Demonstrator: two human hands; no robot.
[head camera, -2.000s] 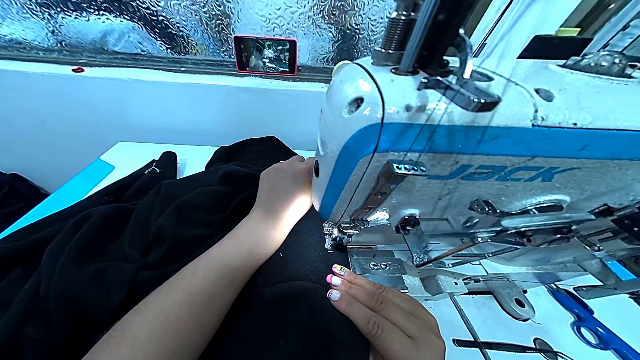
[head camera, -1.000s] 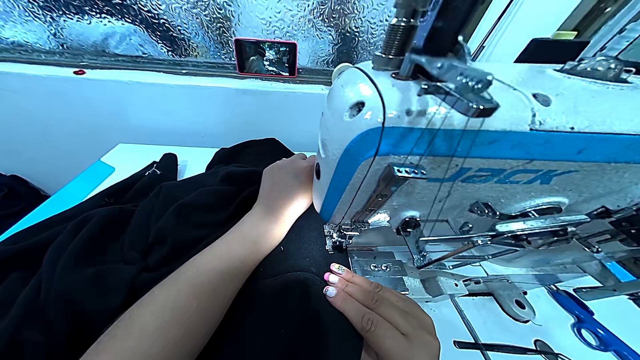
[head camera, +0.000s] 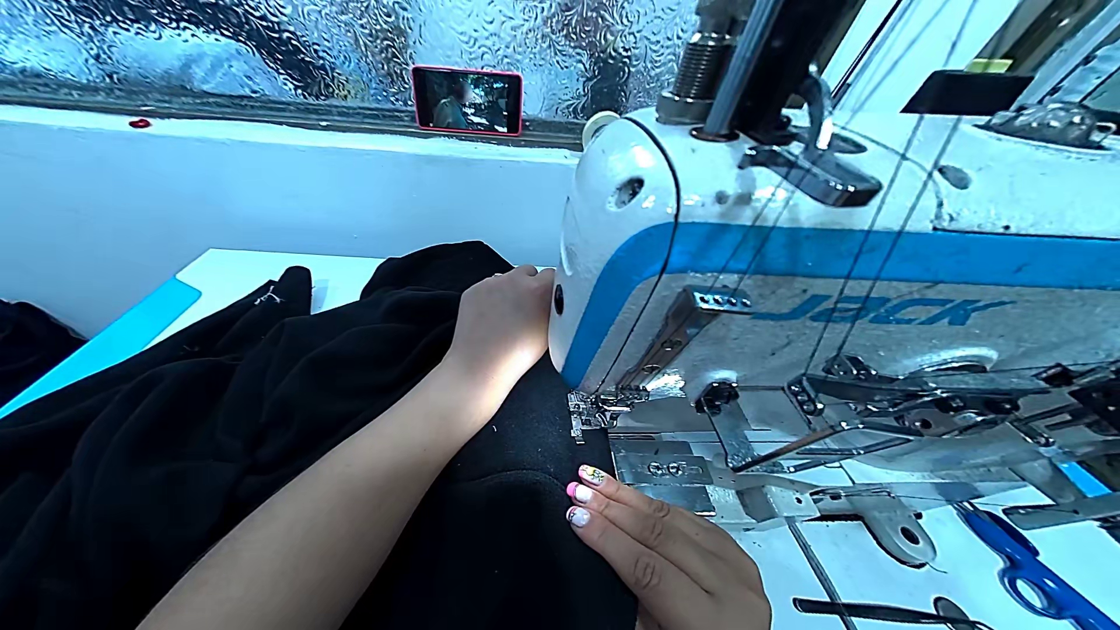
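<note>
Black fabric covers the left and middle of the work table, and its right edge runs under the presser foot of a white and blue Jack sewing machine. My left hand rests on the fabric behind the presser foot, against the end of the machine head, its fingertips hidden. In front of the foot, my right hand lies with painted fingertips on the fabric's edge, beside the metal plate. The thumb of that hand is out of sight.
A phone in a red case leans on the window ledge. Blue-handled scissors and black tweezers lie at the lower right. Metal looper parts and taut threads sit right of the plate. Dark cloth lies at the far left.
</note>
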